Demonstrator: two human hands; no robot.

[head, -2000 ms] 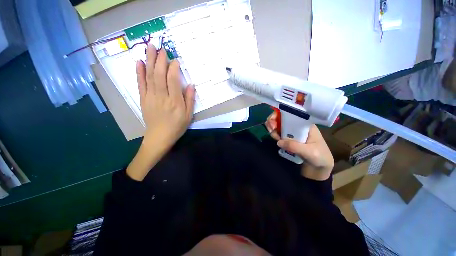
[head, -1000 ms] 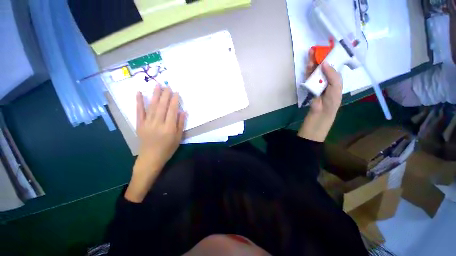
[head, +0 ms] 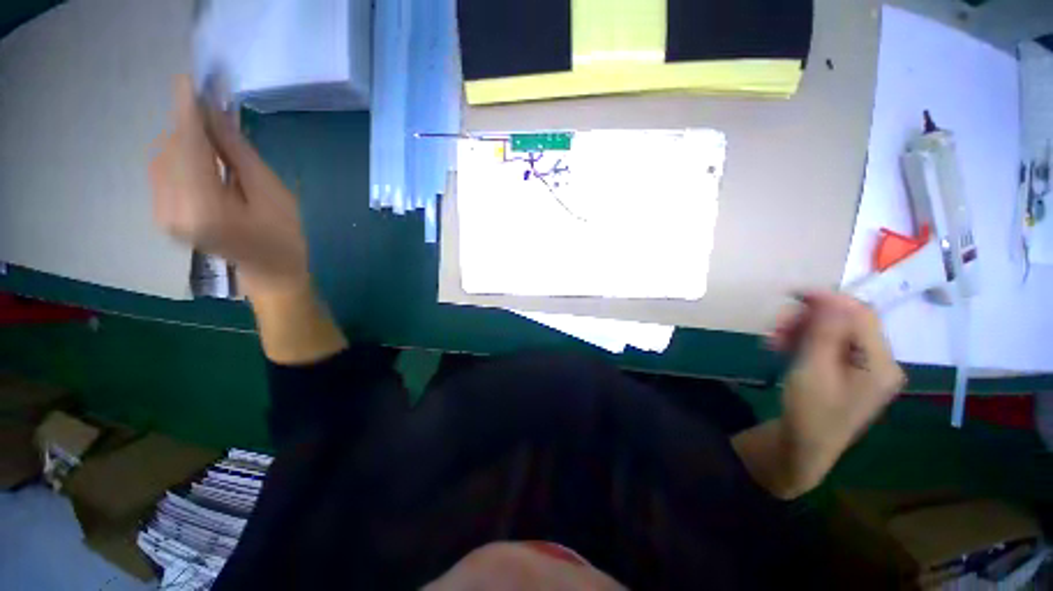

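Note:
The white housing [head: 612, 231] lies flat on the cardboard work board [head: 774, 219]. A green circuit board [head: 540, 141], a small yellow block and thin dark wires sit at its upper left; one lead sticks out to the left. The white glue gun [head: 938, 208] lies on a white sheet at right, its orange trigger facing left. My right hand [head: 841, 375], blurred, is just below the gun's handle, off the gun, fingers loosely curled, nothing seen in it. My left hand [head: 231, 202], blurred, is raised at left below the white stack; whether it holds anything is unclear.
A stack of white panels [head: 303, 58] stands at back left beside bluish glue sticks [head: 410, 104]. Black pads on a yellow strip [head: 624, 75] lie behind the housing. Wired parts [head: 1036, 191] are at far right. White sheets [head: 612, 331] stick out under the board. Cartons sit below the bench.
My right hand has let go of the glue gun, which rests on the white sheet. My left hand has left the housing and moved far left. The view has swung left.

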